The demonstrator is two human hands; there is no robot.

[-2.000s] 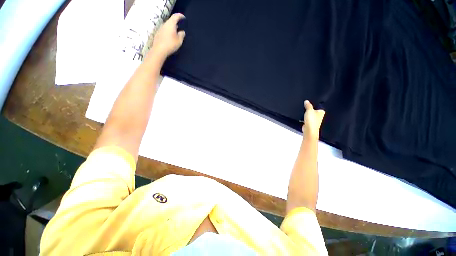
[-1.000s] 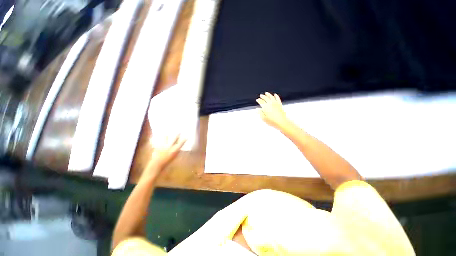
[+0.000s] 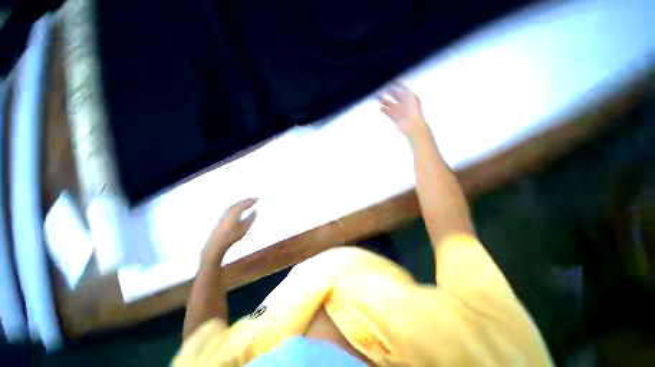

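The black fabric [image 3: 251,64] lies across the upper part of the view, its near edge running up to the right beside the white underlay paper [image 3: 323,172]. My right hand [image 3: 403,110] is at the fabric edge with its fingers apart, blurred; it holds nothing that I can see. My left hand [image 3: 233,223] is over the white paper near the table edge, fingers apart and empty, away from the fabric.
The printed paper roll [image 3: 87,107] lies along the fabric's left end. Plain pale rolls [image 3: 30,193] lie farther left. A loose white paper piece [image 3: 68,239] is between them. The brown table edge [image 3: 345,228] runs in front of me. The dark green floor is below.
The view has turned and shifted right along the table. My left hand has left the loose paper by the rolls and is now over the underlay paper. My right hand remains near the fabric edge, farther along.
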